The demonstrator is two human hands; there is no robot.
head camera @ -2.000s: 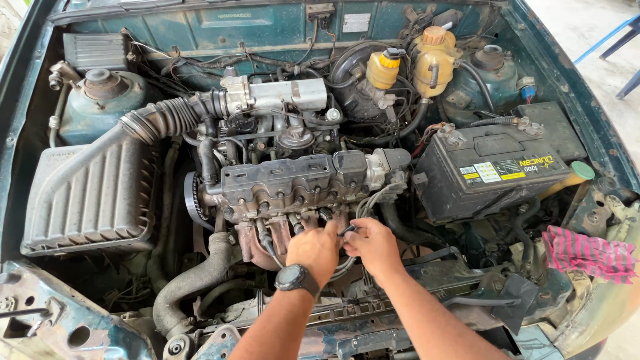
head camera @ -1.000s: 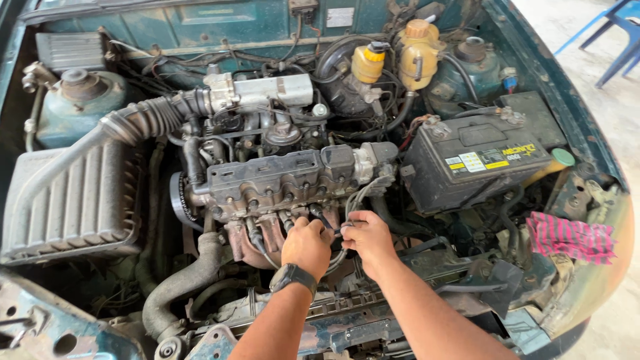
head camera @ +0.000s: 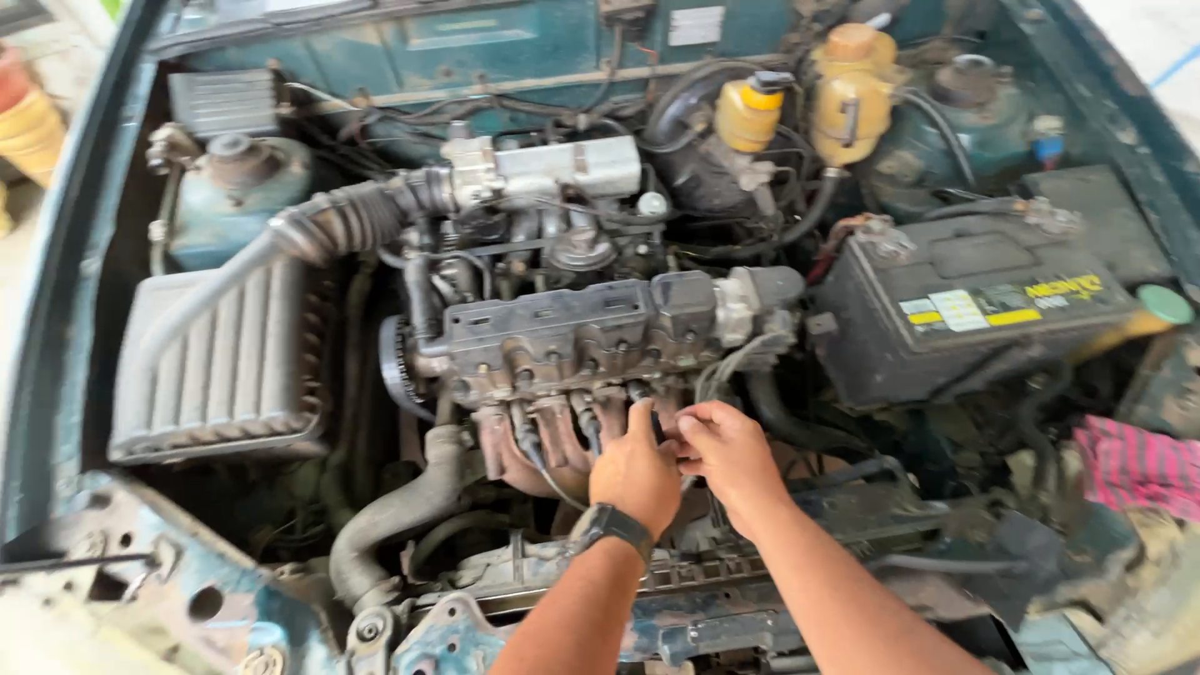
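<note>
My left hand (head camera: 636, 473), with a dark watch on its wrist, is at the front of the engine. Its raised index finger touches a dark spark plug boot (head camera: 640, 389) below the valve cover (head camera: 553, 328). Close against it on the right, my right hand (head camera: 727, 455) has thumb and fingertips pinched around a small dark part, perhaps a spark plug lead; the fingers partly hide it. Two other plug boots (head camera: 527, 436) stand in front of the rusty exhaust manifold (head camera: 502, 455). Grey ignition leads (head camera: 741, 361) run down from the distributor end beside my right hand.
A ribbed air filter housing (head camera: 220, 366) fills the left side. At right are a car battery (head camera: 975, 300) and a pink striped cloth (head camera: 1139, 464). A thick radiator hose (head camera: 398, 516) curves down left of my hands. The front crossmember (head camera: 694, 623) lies beneath my forearms.
My left index finger now reaches up to the plug boot; my right hand stays close beside it. The view has shifted somewhat.
</note>
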